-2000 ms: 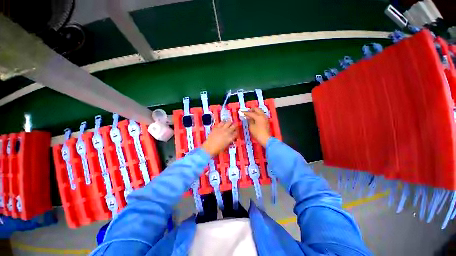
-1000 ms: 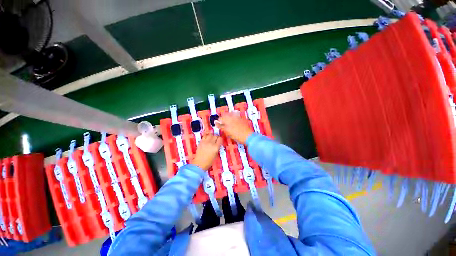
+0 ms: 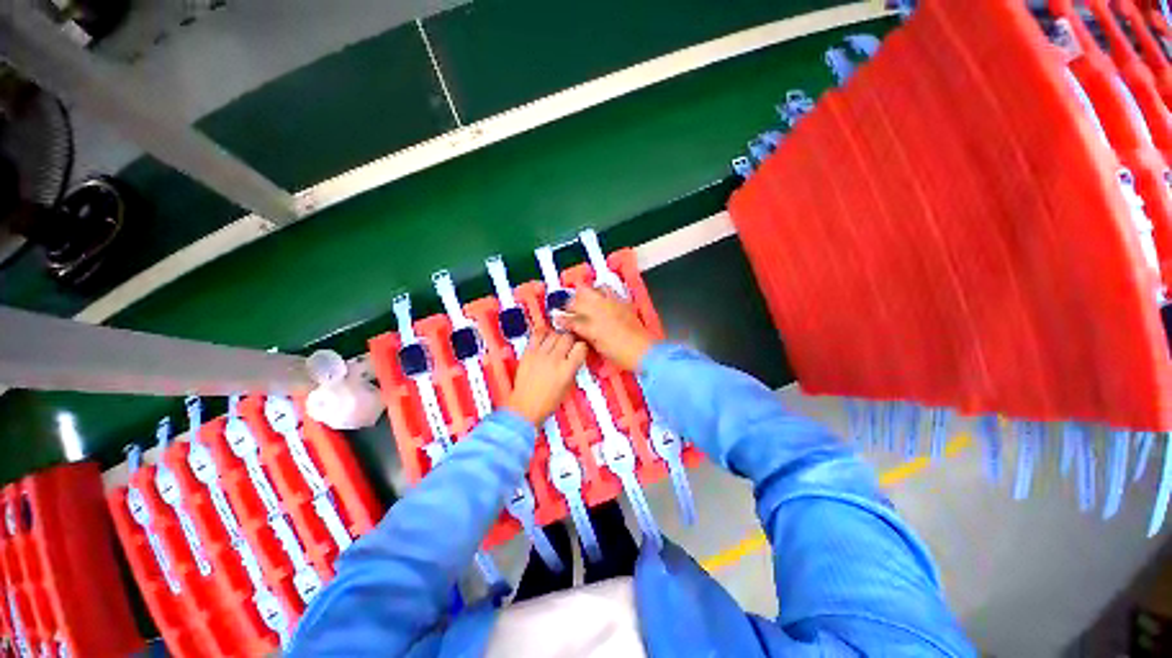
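Note:
A red tray (image 3: pixel 395 386) in front of me holds two rows of pale-blue-strapped smartwatches. In the far row the three leftmost watches, one of them a smartwatch (image 3: pixel 465 343), show dark screens. My right hand (image 3: pixel 607 324) has its fingertips on the fourth watch (image 3: pixel 559 298), whose dark screen shows beside them. My left hand (image 3: pixel 546 373) is just below, its fingertips at the same watch's strap. The near-row watches, such as the pale-faced watch (image 3: pixel 566 471), show pale sides. Small details under the fingers are hidden.
A neighbouring red tray (image 3: pixel 193 617) with pale-faced watches lies left. A tall stack of red trays (image 3: pixel 951 244) stands right, straps hanging out. A round cup (image 3: pixel 325 368) and white block (image 3: pixel 347 401) sit by the pale post (image 3: pixel 154 354). The green bench (image 3: pixel 386 270) lies beyond.
The view has shifted, and the trays appear lower and further left. The third and fourth far-row watches now show dark screens. My hands have moved from the third watch to the fourth since one second ago.

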